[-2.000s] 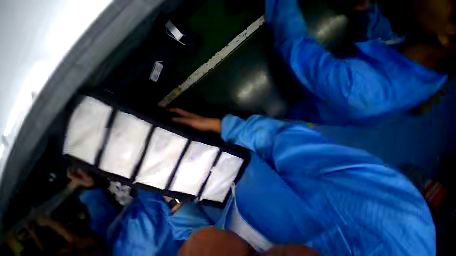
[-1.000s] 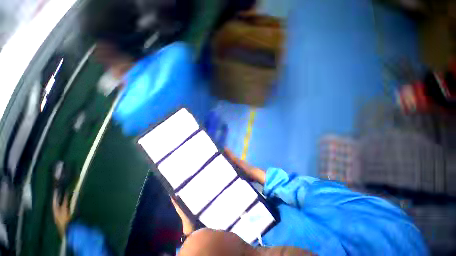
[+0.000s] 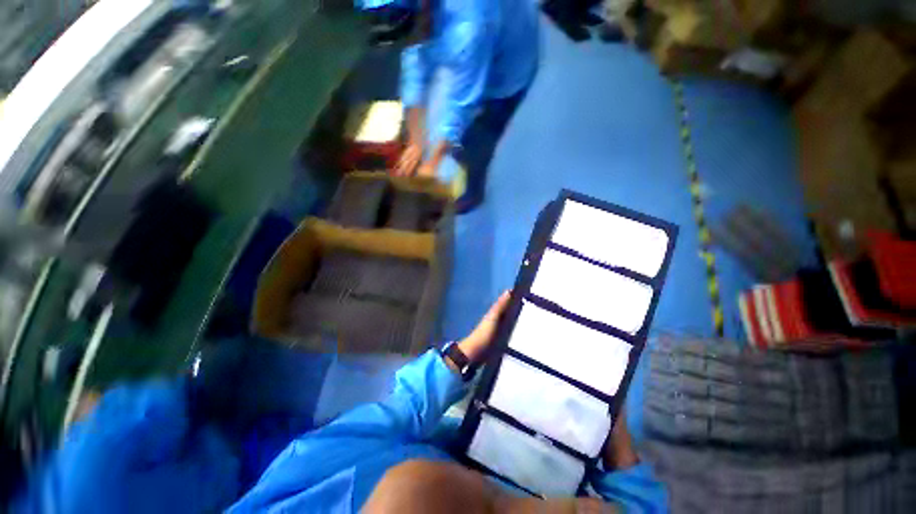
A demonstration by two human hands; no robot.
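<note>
A long black tray (image 3: 526, 285) with a row of several white-faced units (image 3: 570, 346) is held up in front of me, tilted, above the blue floor. My left hand (image 3: 489, 327) grips its left long edge; a dark watch or band is on that wrist. My right hand (image 3: 620, 442) is at the lower right edge, mostly hidden behind the tray. The fingers under the tray are hidden.
Open brown cartons (image 3: 286, 286) holding dark trays stand left of the tray. A person in blue (image 3: 467, 75) reaches to them. Stacked grey-black trays (image 3: 768, 402) and red-edged stacks (image 3: 793, 313) lie right. The green conveyor line (image 3: 256, 131) runs left; another blue sleeve (image 3: 141, 447) is lower left.
The view has swung away from the conveyor towards the floor, cartons and stacks. The loaded tray has come along in both hands and now appears further right, over the floor.
</note>
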